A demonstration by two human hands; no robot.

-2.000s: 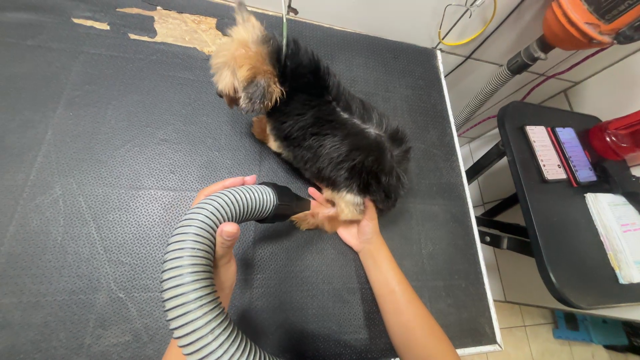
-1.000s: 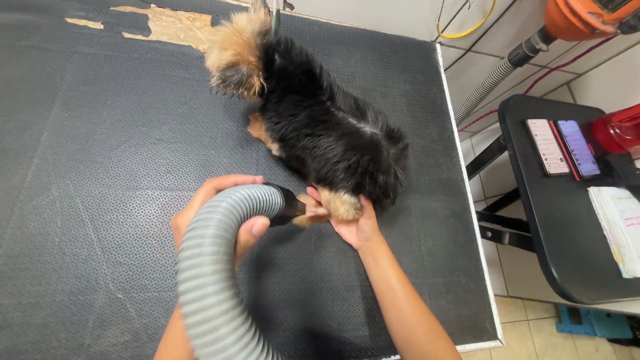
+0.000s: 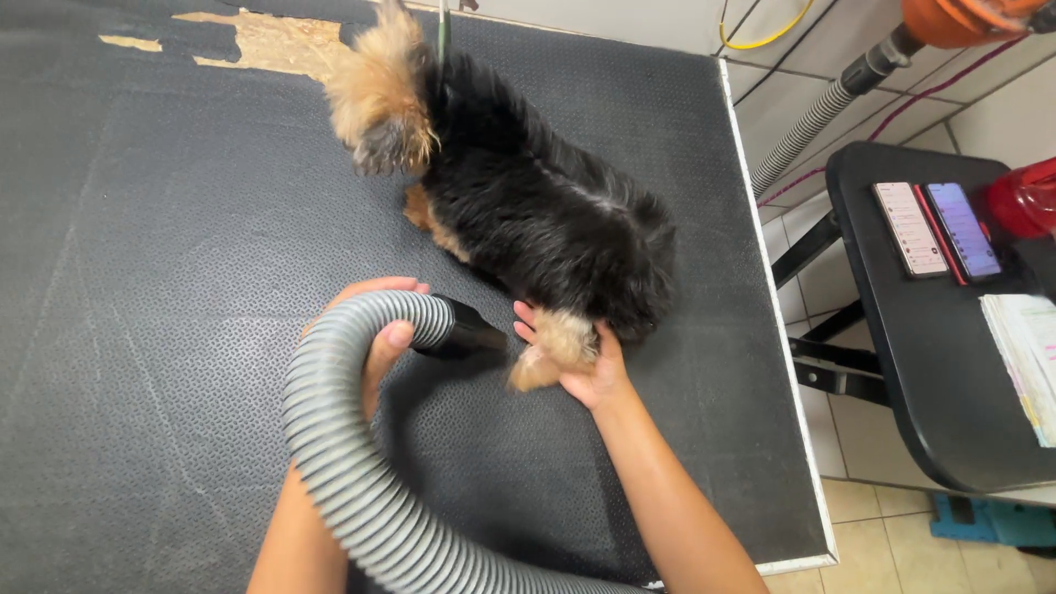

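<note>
A small black and tan dog [image 3: 544,206] stands on a black textured grooming table [image 3: 206,346], its head at the upper left and a thin strap at its neck. My left hand [image 3: 371,338] is wrapped round a grey corrugated dryer hose [image 3: 330,396] near its end. The black flat nozzle [image 3: 466,330] points right, a short way from the dog's tan hind leg [image 3: 561,346]. Around that leg my right hand [image 3: 590,363] is cupped, with fingertips showing on its left side and the thumb on its right. The palm is partly hidden by fur.
Torn matting [image 3: 280,41] bares wood at the table's back. To the right, a black stool or small table [image 3: 916,355] holds two phones [image 3: 912,231], papers [image 3: 1023,346] and a red container [image 3: 1027,198]. An orange machine [image 3: 957,21] with a hose is at the upper right.
The nozzle has drawn back to the left from the hind leg, leaving a visible gap. The dog's head has turned from its pose two seconds ago. My right hand stays at the leg.
</note>
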